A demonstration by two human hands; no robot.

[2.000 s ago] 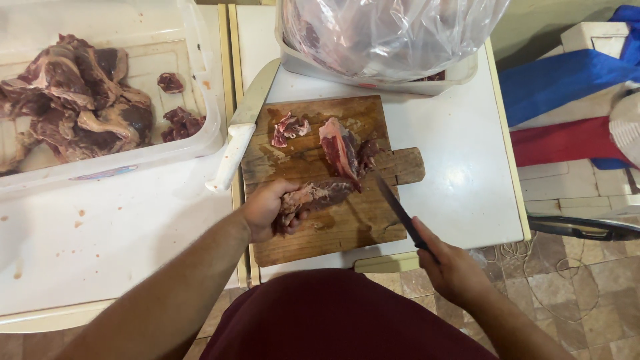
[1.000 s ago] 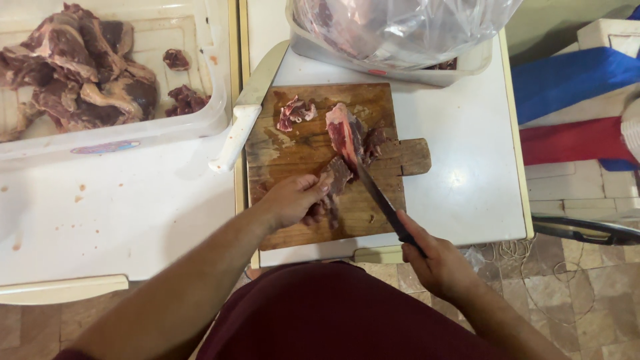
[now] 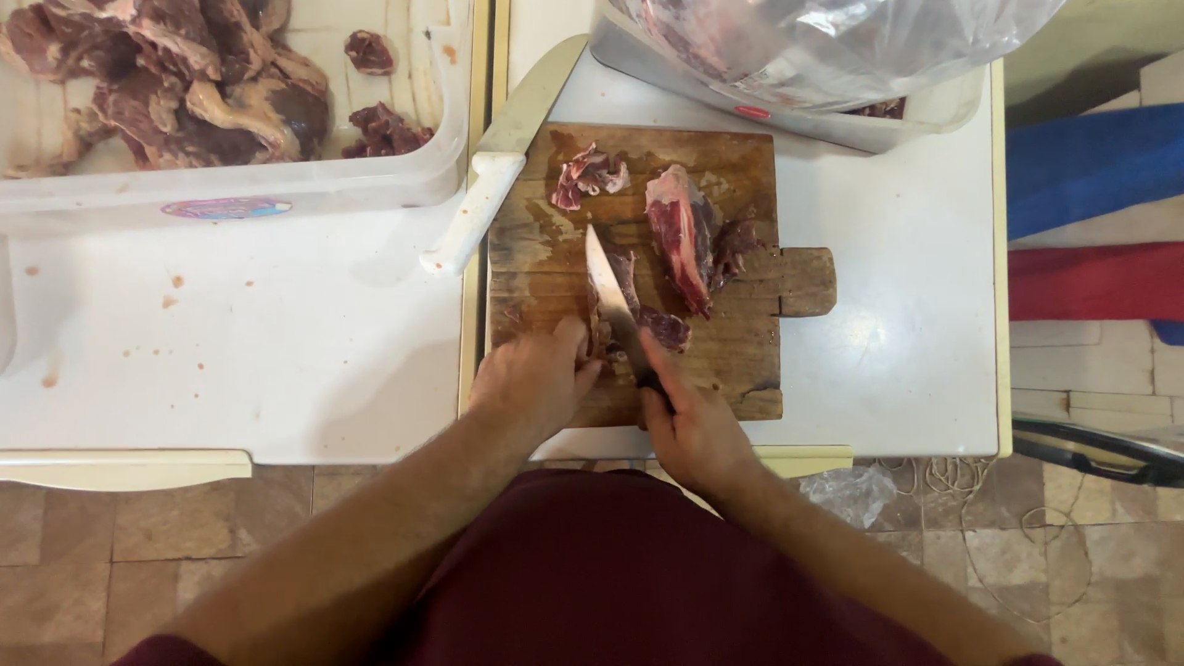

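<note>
On the wooden cutting board (image 3: 740,370), my right hand (image 3: 698,430) grips the dark handle of a knife (image 3: 612,296), its blade pointing away from me and lying over a piece of raw meat (image 3: 664,328). My left hand (image 3: 541,370) pinches the near left edge of that same piece, just left of the blade; the fingertips are partly hidden. A larger chunk of meat with a pale fat strip (image 3: 678,236) rests at the board's right, with a dark scrap (image 3: 737,248) beside it. Small trimmings (image 3: 587,176) lie at the far left of the board.
A broad knife with a white handle (image 3: 481,208) lies along the board's left edge, partly over it. A plastic tub (image 3: 407,180) of meat stands at the far left. Behind the board is another container (image 3: 832,129) under a clear plastic bag (image 3: 851,46).
The knife has swung from beside the larger chunk to the piece at my left hand, its tip now pointing away from me. My right hand has moved left, closer to my left hand.
</note>
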